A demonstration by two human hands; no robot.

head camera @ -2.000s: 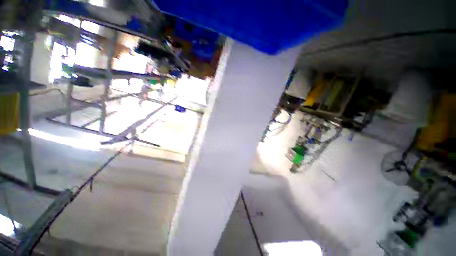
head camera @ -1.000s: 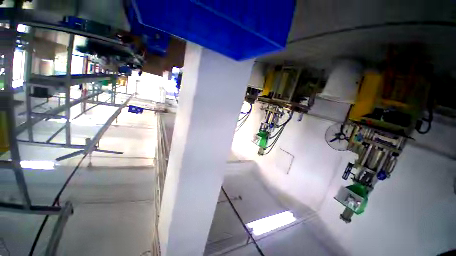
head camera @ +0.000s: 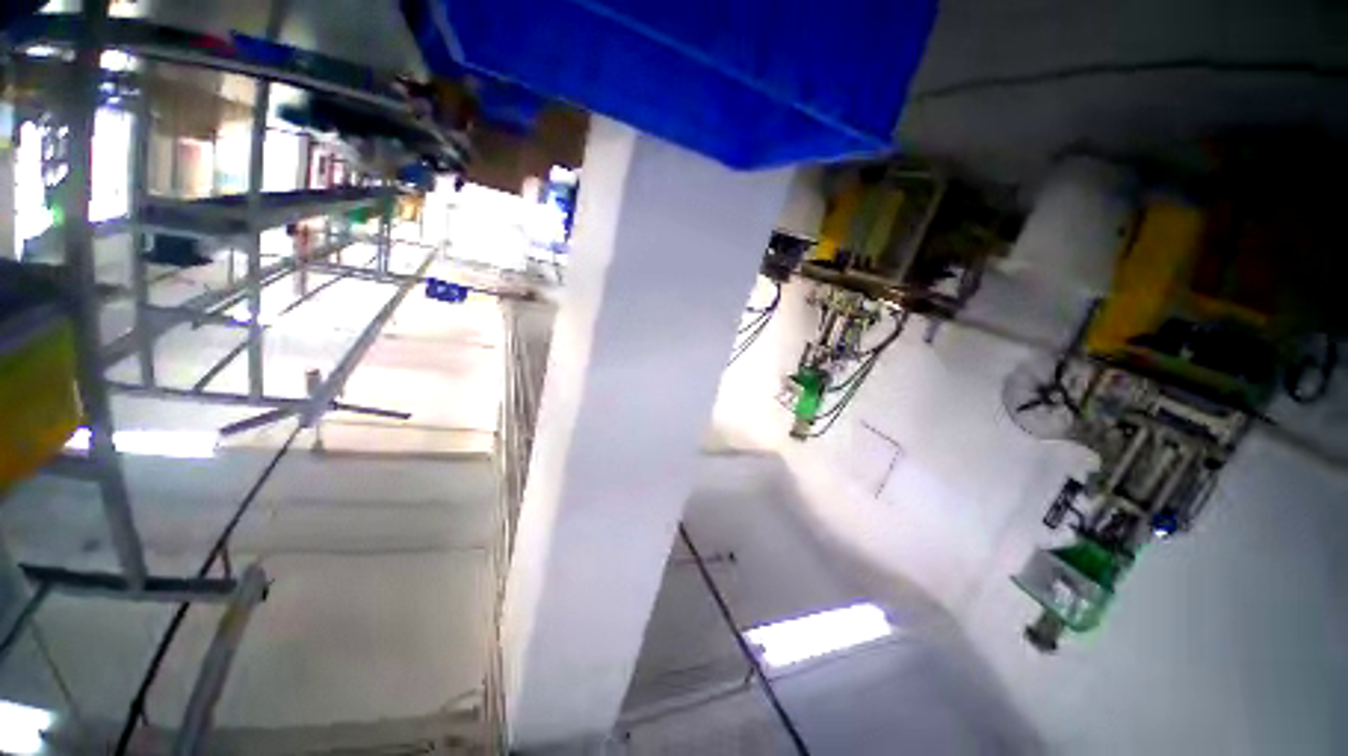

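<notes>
The picture is upside down, and neither of my hands is in it. A large blue crate (head camera: 710, 74) lies nearest, cut off by the top edge, beside the end of a white pillar (head camera: 628, 414). No hand is seen touching it. At the right stands a machine with a yellow base (head camera: 1146, 273), steel columns and a green-and-white block (head camera: 1076, 583). A similar, smaller machine (head camera: 843, 325) stands farther off with black hoses.
A wall fan (head camera: 1044, 396) is between the machines, near a white rounded bin-like object (head camera: 1067, 222). Metal frames with shelves (head camera: 259, 214) run along the left. A yellow object (head camera: 37, 392) is at the left edge. A strip light (head camera: 818, 635) shows on the ceiling.
Since one second ago, the crate, pillar and machines have shifted a little to the right in the picture. The yellow object at the left edge shows larger.
</notes>
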